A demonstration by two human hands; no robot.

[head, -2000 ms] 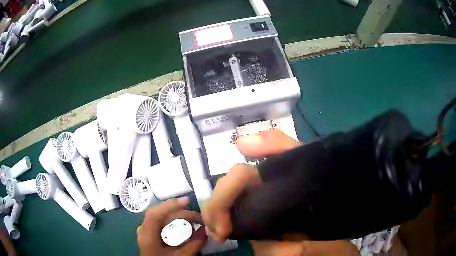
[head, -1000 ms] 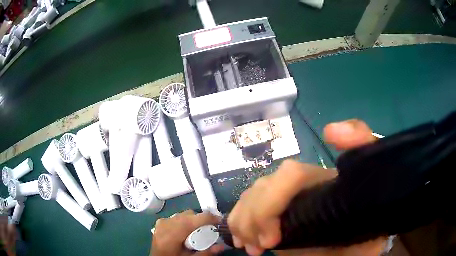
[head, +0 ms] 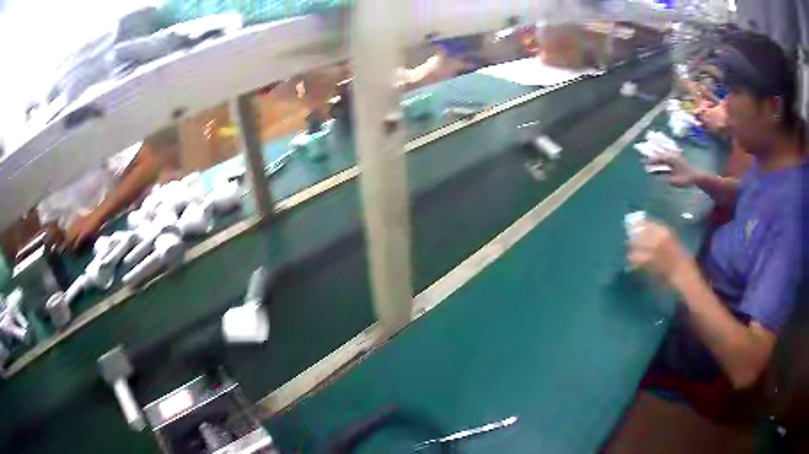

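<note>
Neither of my hands is in the picture. The screw feeder (head: 206,417) is cut off by the bottom edge at the lower left, with its label and part of its clear window showing. Two white handheld fans lie on the dark green belt beyond it, one (head: 246,321) behind the feeder and one (head: 121,387) to its left. A thin silver tool, perhaps tweezers (head: 467,433), lies on the green bench at the bottom. A dark curved shape, perhaps the driver cord (head: 381,424), is blurred beside it.
A pale post (head: 383,177) stands at the belt's near rail (head: 523,222). At the right a person (head: 754,239) in a blue shirt sits at the green bench (head: 497,328), holding a small white item. More white fans (head: 168,222) are heaped across the belt. An overhead shelf crosses the upper left.
The view has swung up and to the right. My hands, the driver and the row of fans have left the picture. The feeder now shows at the lower left.
</note>
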